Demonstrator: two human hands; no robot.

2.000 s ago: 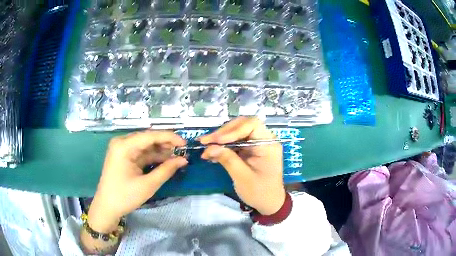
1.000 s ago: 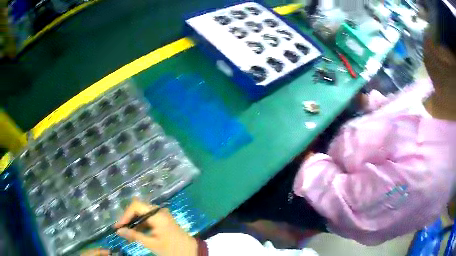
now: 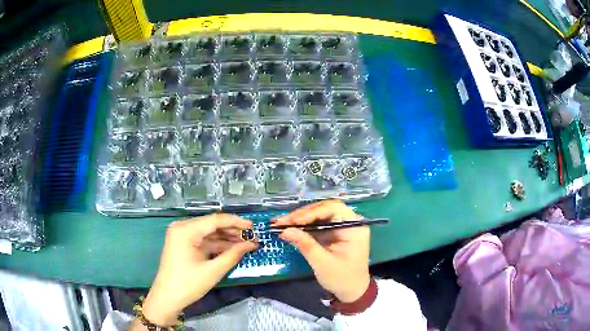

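My left hand (image 3: 200, 262) pinches a small dark module with a pale round ring (image 3: 248, 234) between thumb and fingers. My right hand (image 3: 333, 249) holds dark tweezers (image 3: 343, 224) level, their tip pointing left at the module; whether the tip touches it I cannot tell. Both hands are over a blue die-cut sheet (image 3: 264, 262) with rows of small pale pieces, partly hidden by them. Just beyond lies a clear blister tray (image 3: 246, 205) with dark and greenish parts in its pockets. Two ringed modules (image 3: 349, 172) show in its near right pockets.
Stacked clear trays (image 3: 22, 161) stand at the left, beside a dark sheet on blue backing (image 3: 72, 129). A blue film (image 3: 414, 123) lies right of the tray. A blue box (image 3: 475, 116) and loose parts (image 3: 517, 189) are farther right. A person's pink sleeve (image 3: 511, 271) is at lower right.
The view swung right and has come back to the work. My left hand, mostly out of view a second ago, shows again with the module. The tweezers are still in my right hand.
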